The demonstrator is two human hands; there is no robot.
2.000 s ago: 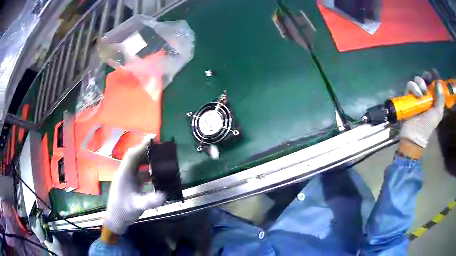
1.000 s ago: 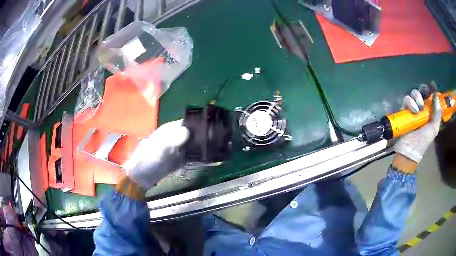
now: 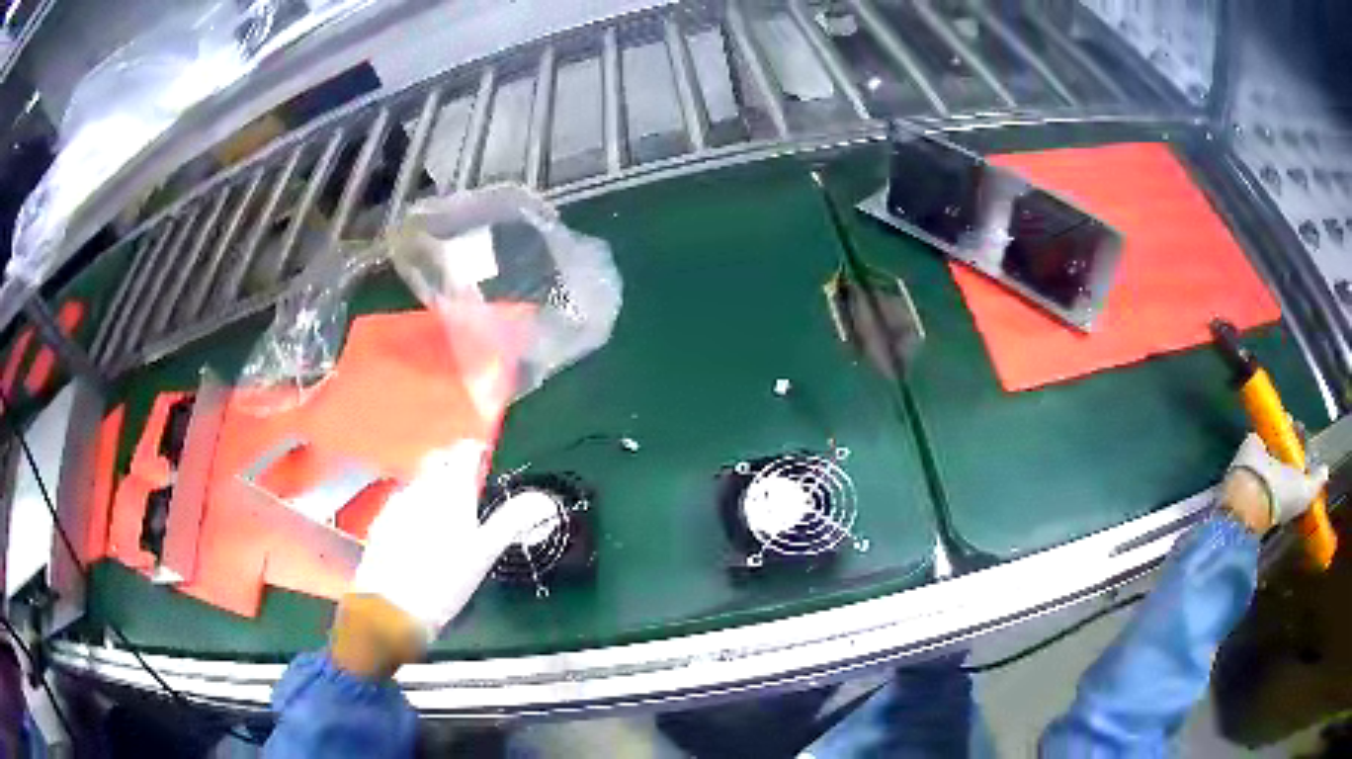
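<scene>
Two black axial fans with wire finger guards face up on the green bench: the left fan (image 3: 555,543) and the right fan (image 3: 798,507). My left hand (image 3: 430,541), in a white glove, is at the left fan, its fingers over the guard's left part. Whether it grips the fan is unclear. An empty silver bracket (image 3: 315,482) lies on the left red sheet, partly behind this hand. My right hand (image 3: 1272,478), gloved, is closed around the orange electric screwdriver (image 3: 1278,423) at the far right, its black nose pointing up and left.
A bracket with two dark fans (image 3: 996,223) sits on the right red sheet (image 3: 1186,282). A clear bag (image 3: 519,282) lies behind the left red sheet (image 3: 401,356). Small white bits (image 3: 781,387) lie behind the fans. The silver rail (image 3: 667,655) runs along the front edge.
The fan my left hand carried now lies on the bench, left of the other fan. My right hand has swung the screwdriver from nearly level to steep. The view has shifted, showing more of the back.
</scene>
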